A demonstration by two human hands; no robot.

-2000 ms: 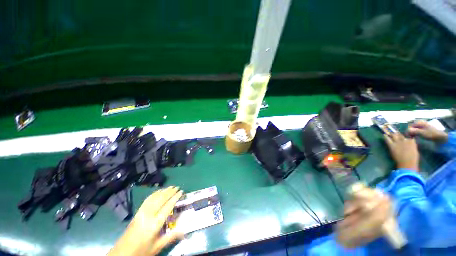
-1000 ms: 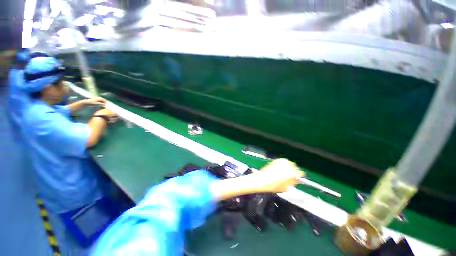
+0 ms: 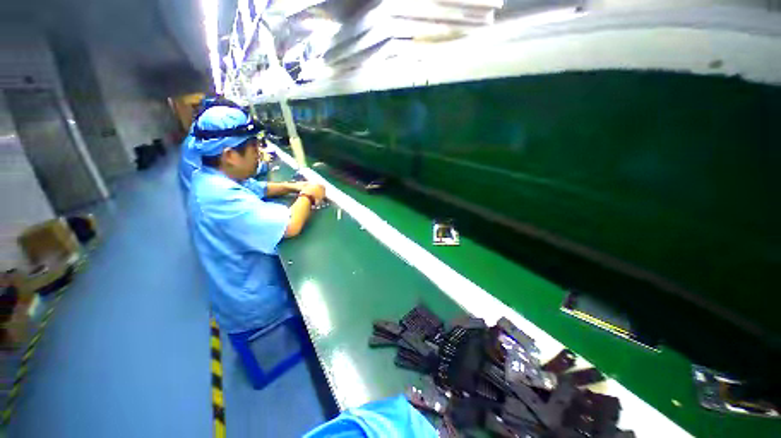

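A large loose heap of black plastic parts (image 3: 505, 376) lies on the glossy green bench at the lower right, some of them ribbed. A blue sleeve, apparently mine, shows at the bottom edge beside the heap. Neither of my hands shows. On the green belt behind the white strip lie a small phone unit (image 3: 445, 233), a long flat dark unit with a yellow edge (image 3: 610, 321) and another phone unit (image 3: 732, 392) at the right edge.
A person in a blue smock and cap (image 3: 235, 235) sits at the bench (image 3: 347, 274) on the left, with another behind. A blue stool (image 3: 274, 346) stands on the blue floor. Boxes (image 3: 47, 244) are at the far left. A dark green panel (image 3: 582, 154) rises behind the belt.
The view has swung left, showing more floor and the seated people. My outstretched arm and hand over the belt have left the picture; only a sleeve shows. The cup and nearby post are out of view.
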